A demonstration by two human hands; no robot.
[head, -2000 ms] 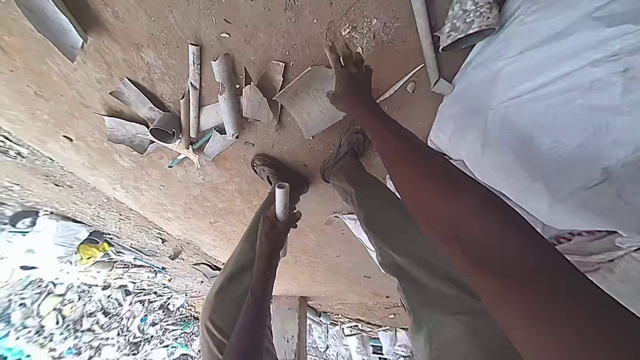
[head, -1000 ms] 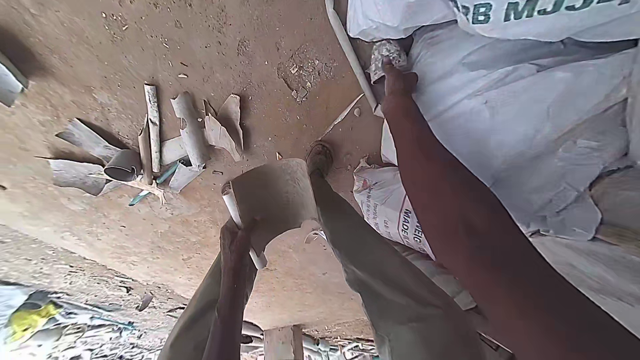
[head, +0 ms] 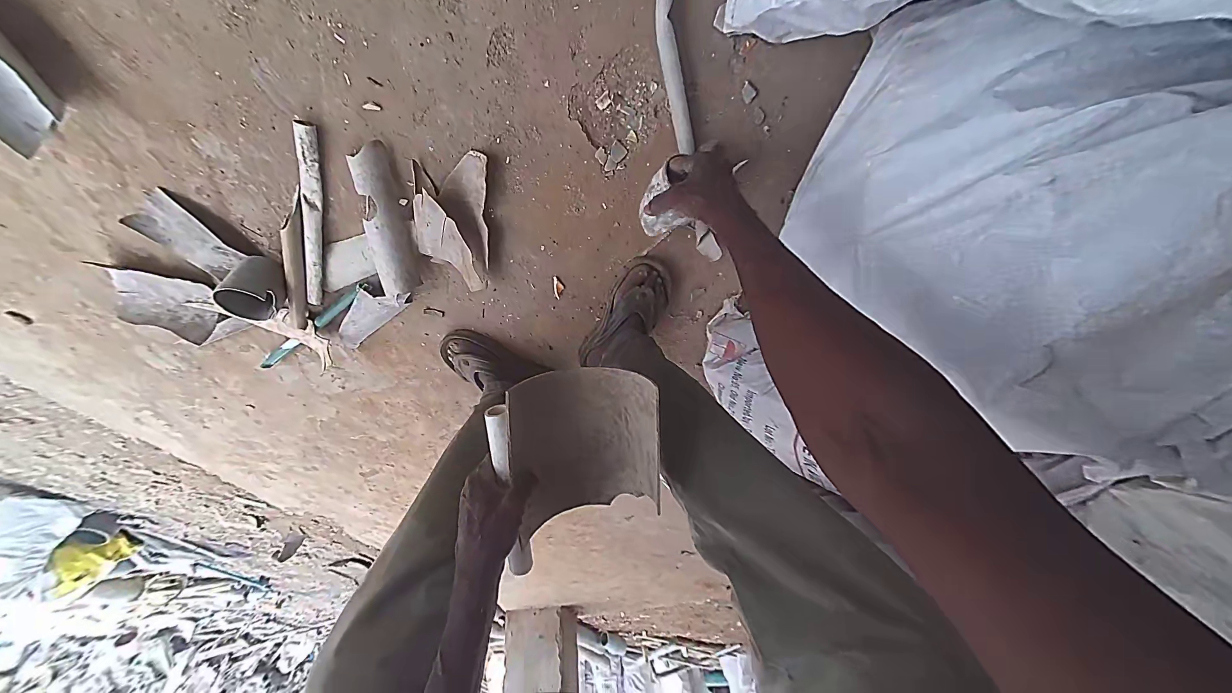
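Observation:
My left hand (head: pixel 493 500) is closed around a narrow white pipe (head: pixel 498 443) and the edge of a curved grey plastic pipe piece (head: pixel 582 433), both held in front of my legs. My right hand (head: pixel 695 188), arm stretched forward, grips a speckled whitish pipe piece (head: pixel 659 214) just above the floor. Its fingers are partly hidden. A long thin pipe (head: pixel 674 77) lies on the floor beyond that hand.
Broken pipe pieces (head: pixel 385 217) lie in a loose group at the left, with a short pipe ring (head: pixel 250 287) among them. Large white sacks (head: pixel 1020 231) fill the right side. A wooden post (head: pixel 541 650) stands low in the middle, and heaped scrap (head: pixel 144 626) lies at lower left.
The curved grey piece, on the floor two seconds ago, is now in my left hand with the narrow pipe. My right hand has brought the speckled piece away from the sacks.

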